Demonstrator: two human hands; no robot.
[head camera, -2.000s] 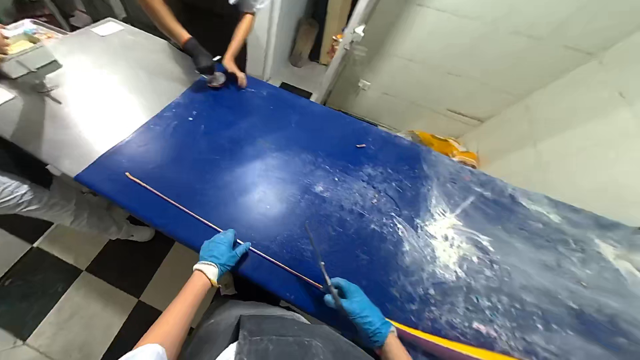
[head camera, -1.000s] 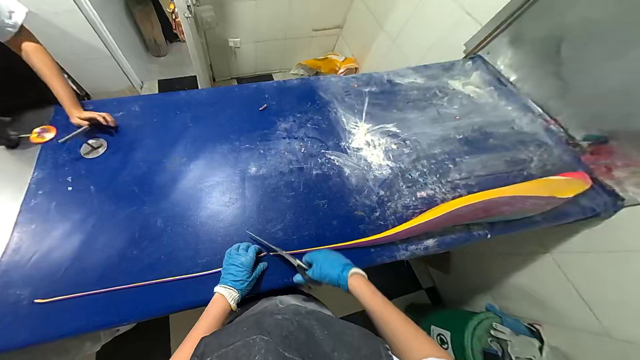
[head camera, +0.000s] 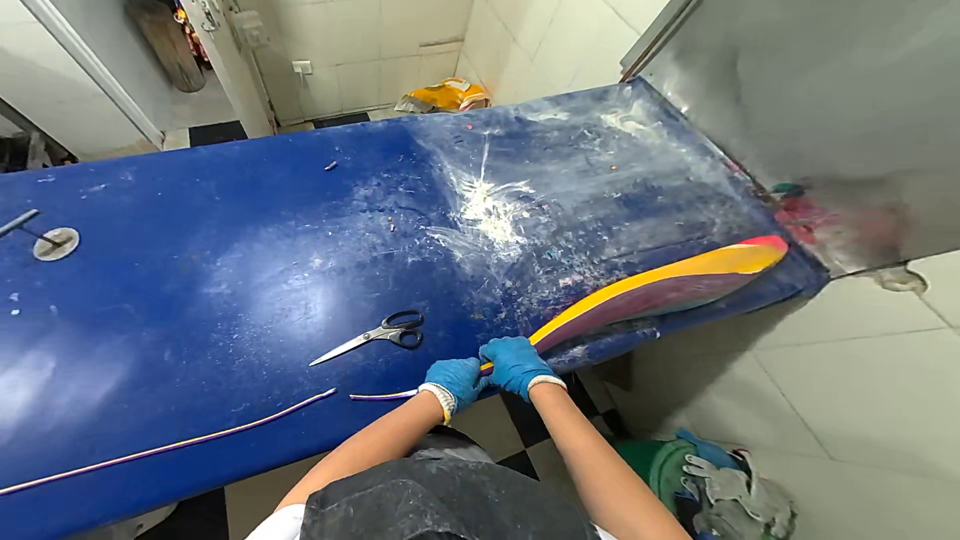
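A thick, tapering mass of soft striped material, yellow and purple with a pink end (head camera: 637, 300), lies along the near right of the blue table. Gloved in blue, my left hand (head camera: 455, 381) closes on its narrow part, and a thin tail sticks out to the left. My right hand (head camera: 516, 365), gloved too, grips the same piece just beside the left, where it starts to widen. Scissors with black handles (head camera: 373, 337) lie on the table to the left of my hands. A separate thin striped strand (head camera: 176, 445) runs along the near left edge.
The blue table (head camera: 187, 202) bears white powder (head camera: 491, 214) and small crumbs. A round metal disc with a handle (head camera: 56, 244) stands at the far left. A metal panel (head camera: 817, 112) borders the right end. On the floor, gloves (head camera: 731, 487) lie over a green bin (head camera: 660, 469).
The scissors have left my right hand and lie on the table. The long thin strand is now separate from the thick piece, which both hands hold. The co-worker's hand is out of view.
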